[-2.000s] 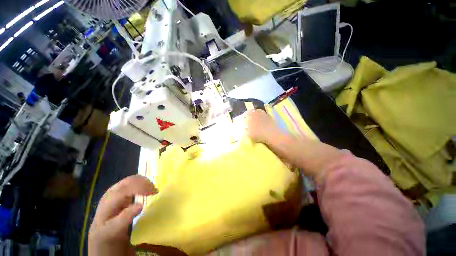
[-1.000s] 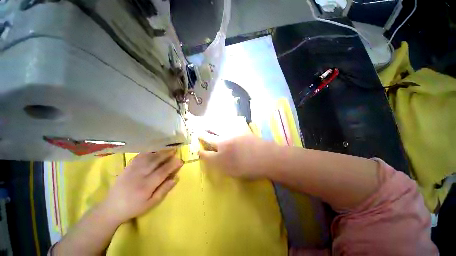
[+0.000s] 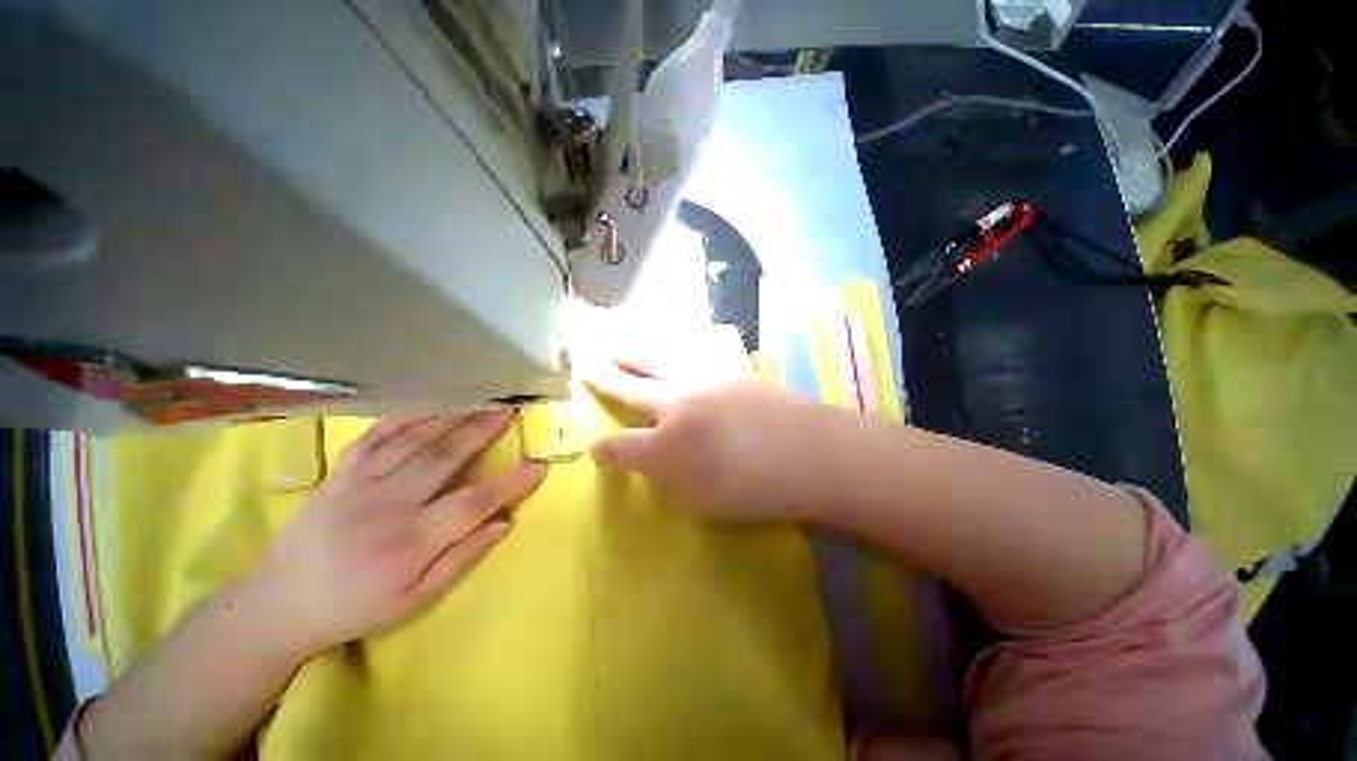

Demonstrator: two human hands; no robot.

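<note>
A yellow bag body (image 3: 595, 625) lies under the white sewing machine head (image 3: 298, 223). A yellow strap end (image 3: 554, 434) lies on it between my hands. My left hand (image 3: 409, 528) rests flat on the yellow cloth, fingers pointing to the strap end. My right hand (image 3: 700, 446) is at the right of the strap end, thumb and forefinger at the cloth below the needle area. Whether its fingers pinch the cloth is unclear. The needle area is washed out by bright light. A pale template (image 3: 781, 164) with yellow tape and red lines shows beneath.
Red-and-black thread snips (image 3: 975, 250) lie on the black table (image 3: 1027, 357) right of the template. Yellow bag bodies (image 3: 1265, 402) hang or lie piled at the far right. A white stand with a cable (image 3: 1131, 149) is at the upper right.
My left hand has come from the bag's left edge onto the cloth near the needle area. My right hand has come nearer the strap end. The view has moved closer to the machine head.
</note>
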